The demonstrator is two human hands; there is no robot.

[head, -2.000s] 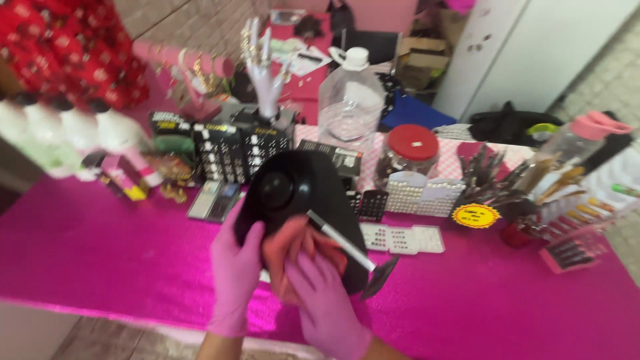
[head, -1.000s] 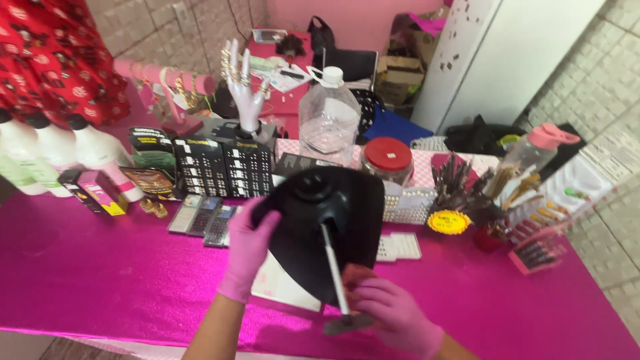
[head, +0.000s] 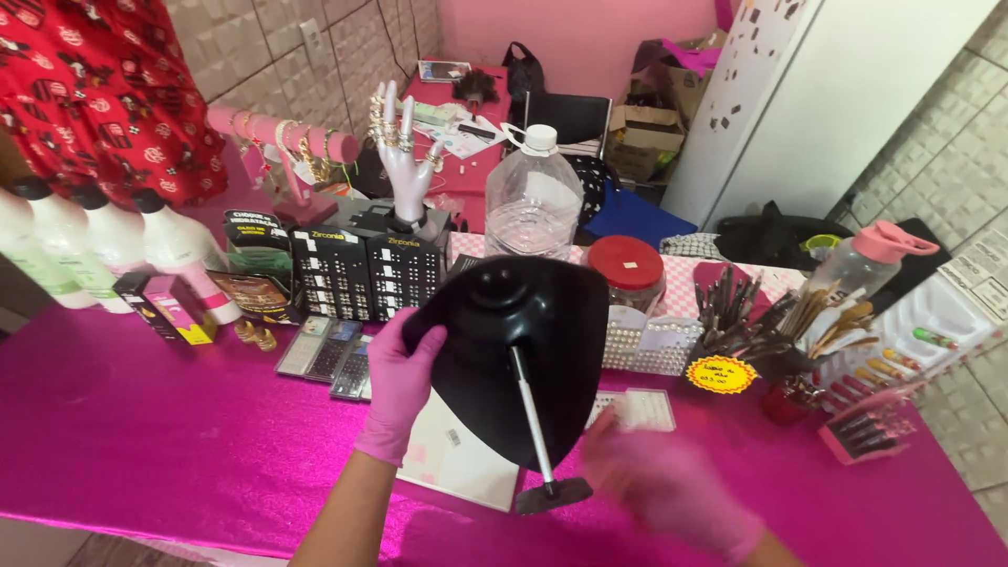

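My left hand (head: 400, 379), in a pink glove, grips the left edge of a black, rounded triangular plastic piece (head: 484, 354) held up over the counter. A metal rod (head: 531, 417) rises from a socket in it and ends in a dark grey crosspiece (head: 554, 496). My right hand (head: 669, 488), also gloved in pink, is blurred by motion to the right of the crosspiece. Something reddish, likely the cloth, shows at its fingers, but the blur hides its hold. Beneath the black piece lies a flat white item (head: 465, 461) with a printed code.
Along the back of the pink counter (head: 157, 449) stand white bottles (head: 177, 244), black earring displays (head: 331, 272), a hand-shaped ring stand (head: 409, 169), a large clear jug (head: 534, 197), a red-lidded jar (head: 626, 272), pencils (head: 728, 303) and a pink-lidded bottle (head: 858, 260). Small flat cases (head: 315, 346) lie left of centre.
The reddish cloth was spread on the black piece two seconds ago under my right hand. That hand has since moved off to the right, while my left hand keeps its grip.
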